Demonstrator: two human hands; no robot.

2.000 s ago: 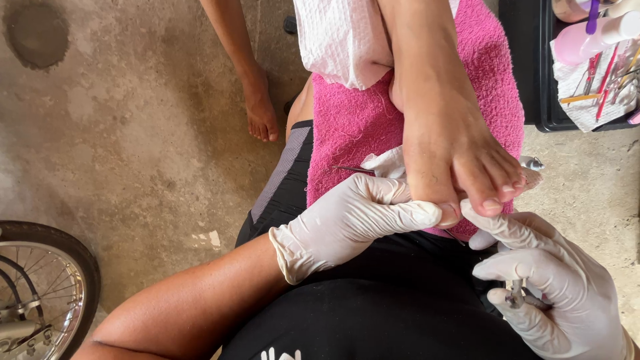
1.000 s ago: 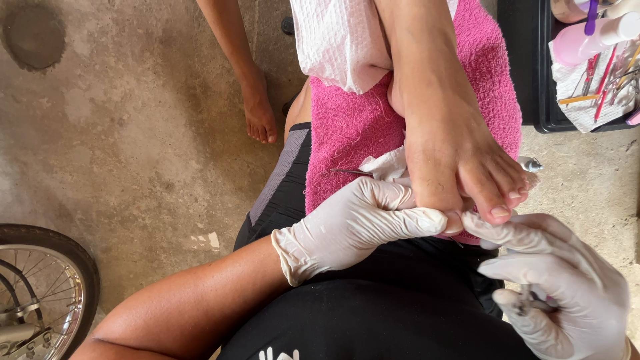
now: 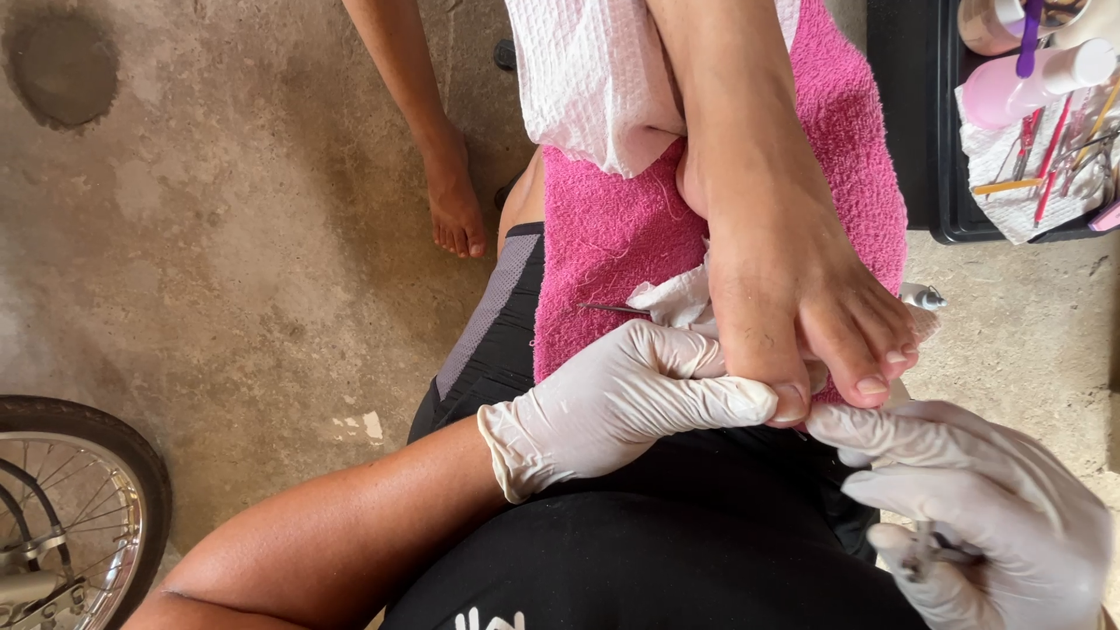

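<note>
A person's bare foot [image 3: 770, 236] rests on a pink terry towel [image 3: 612, 210] over my lap. My left hand [image 3: 604, 402], in a white glove, grips the big toe, its thumb beside the nail. Under that hand are a crumpled white tissue [image 3: 678, 297] and a thin metal tool [image 3: 612, 308] whose tip sticks out over the towel. My gloved right hand [image 3: 980, 499] holds a small metal tool [image 3: 932, 553], blurred and partly hidden in the palm, probably nippers; its forefinger reaches the big toe's tip. A white textured paper towel [image 3: 599, 87] lies beside the ankle.
At upper right a black tray [image 3: 949, 210] holds a pink bottle [image 3: 1006, 92], a jar with a purple-handled tool, and several thin tools on a paper towel. The person's other bare foot [image 3: 455, 210] stands on the concrete floor. A spoked wheel [image 3: 131, 490] is at lower left.
My right hand has shifted slightly, its forefinger moving from near the second toe to the big toe's tip. My left hand keeps its hold on the big toe.
</note>
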